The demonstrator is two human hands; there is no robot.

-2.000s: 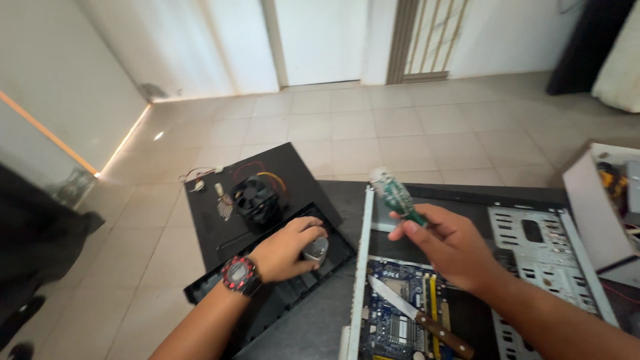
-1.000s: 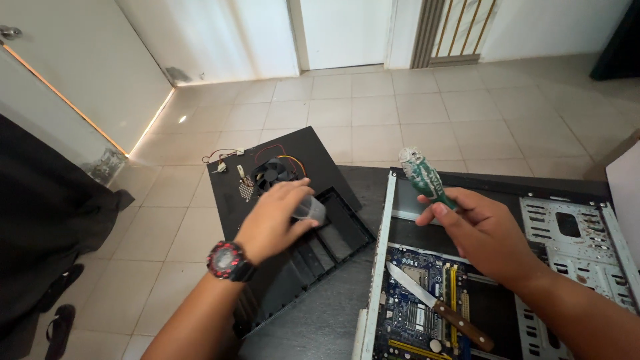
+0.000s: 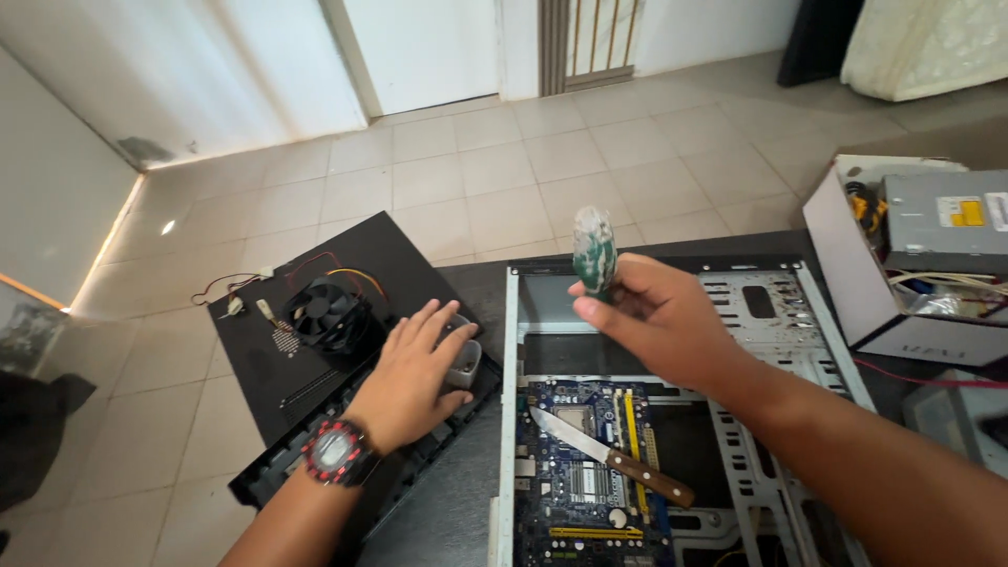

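My right hand point(image 3: 661, 315) holds up a green paintbrush-like tool point(image 3: 595, 253) with a whitish upper end, above the open computer case point(image 3: 510, 378). Inside that case lies a blue motherboard point(image 3: 559, 465), and a knife point(image 3: 646, 476) with a wooden handle rests across it. My left hand point(image 3: 413, 378), a watch on its wrist, reaches over a small clear plastic container point(image 3: 466, 366) with small items in it. Whether its fingers grip the container is unclear. Left of this hand, a black cooling fan point(image 3: 327, 311) with wires stands on a black side panel point(image 3: 378, 244).
A black plastic front bezel point(image 3: 268, 476) lies under my left forearm. At the right, a white box point(image 3: 906, 335) holds an optical drive point(image 3: 945, 216) and cables. Below it sits a translucent container point(image 3: 937, 409). Tiled floor point(image 3: 472, 189) lies beyond the table.
The fingers of my left hand, closer around the container two seconds ago, are now more stretched out over it. My right hand keeps the green tool raised. The view has shifted.
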